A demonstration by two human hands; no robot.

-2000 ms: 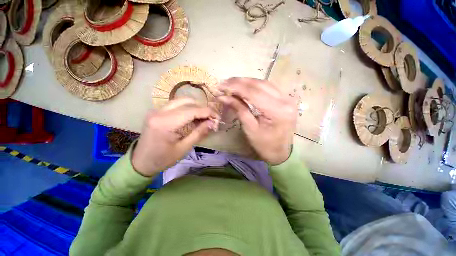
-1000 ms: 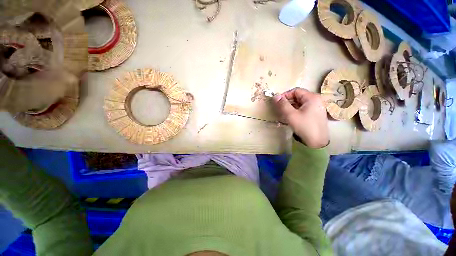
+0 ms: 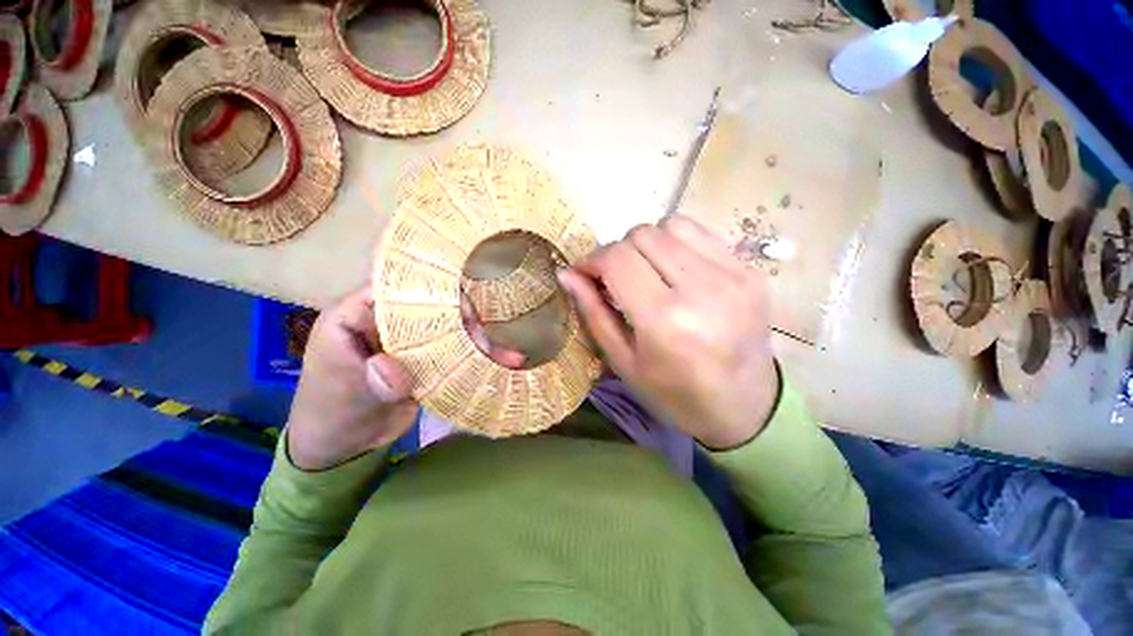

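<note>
A tan woven ring (image 3: 423,304) is raised and tilted over the table's front edge. My left hand (image 3: 354,379) grips its left rim, thumb on top and some fingers behind, showing through the hole. Part of another woven surface shows through the hole. My right hand (image 3: 677,329) has its thumb and fingertips pinched on the right inner edge of the hole; any cord there is too small to tell. The glue board (image 3: 820,174) lies right of the ring, with brown spots and a small white piece (image 3: 778,249) on it.
Red-trimmed rings (image 3: 298,162) are piled at upper left. A white squeeze bottle (image 3: 876,60) lies behind the board. Corded rings (image 3: 934,288) lie at right. Loose cord (image 3: 671,22) is at the back. A thin dark stick (image 3: 698,149) lies along the board's left edge.
My left hand has come in from the far left and holds a ring up. My right hand has left the white piece on the board and moved left to the ring's hole.
</note>
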